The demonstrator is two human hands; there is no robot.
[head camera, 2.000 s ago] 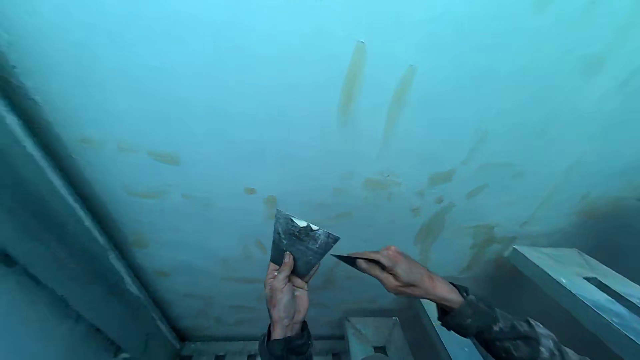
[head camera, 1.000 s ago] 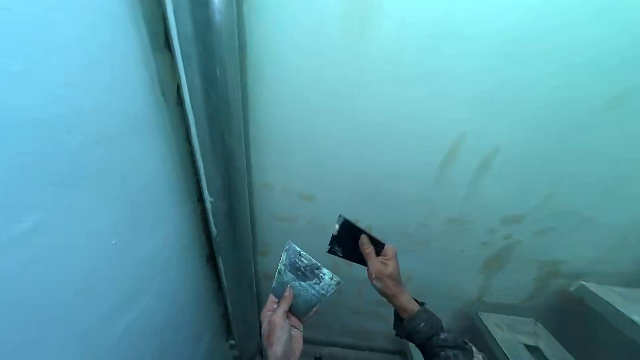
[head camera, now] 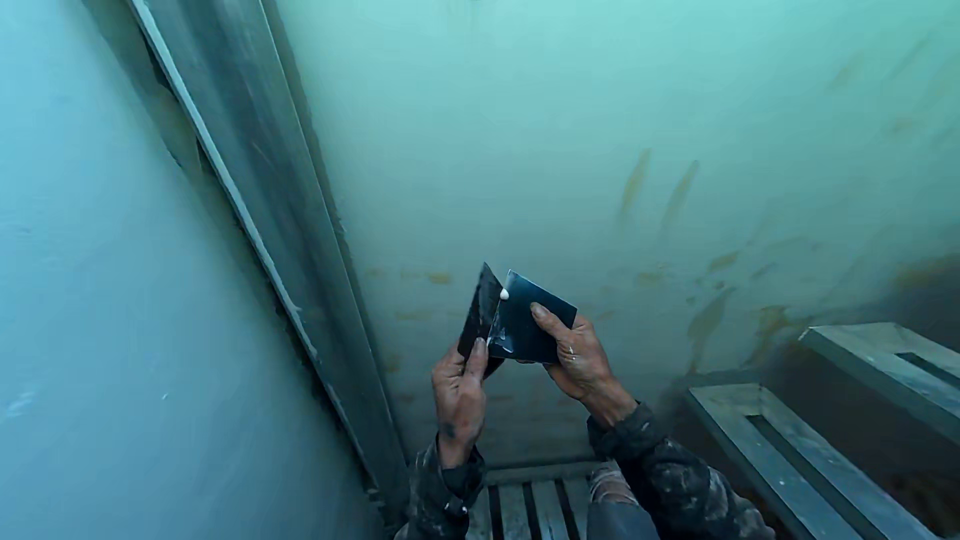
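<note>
My left hand (head camera: pixel 460 390) grips a dark, flat spreader plate (head camera: pixel 480 311), tilted nearly edge-on, with the thumb on its lower part. In my right hand (head camera: pixel 585 360) is a second dark, square-cornered spreader (head camera: pixel 532 319), the thumb lying across its face. The two plates meet or nearly meet along the right one's left edge, which carries whitish smears. A small white dab of paste (head camera: pixel 504 295) sits at that edge near the top. Behind them stands a pale green wall (head camera: pixel 487 150) with yellowish patches of filler (head camera: pixel 709 322).
A metal beam (head camera: pixel 285 202) runs down at the left, beside a pale blue panel (head camera: pixel 150 322). Slotted metal steps or brackets (head camera: pixel 810 457) (head camera: pixel 892 360) jut out at the lower right. Below lies a slatted floor (head camera: pixel 525 510), with my knee (head camera: pixel 615 502) above it.
The spreaders were apart one second ago and are now together at the edges. The left one has turned from face-on to nearly edge-on. The view has swung toward the left.
</note>
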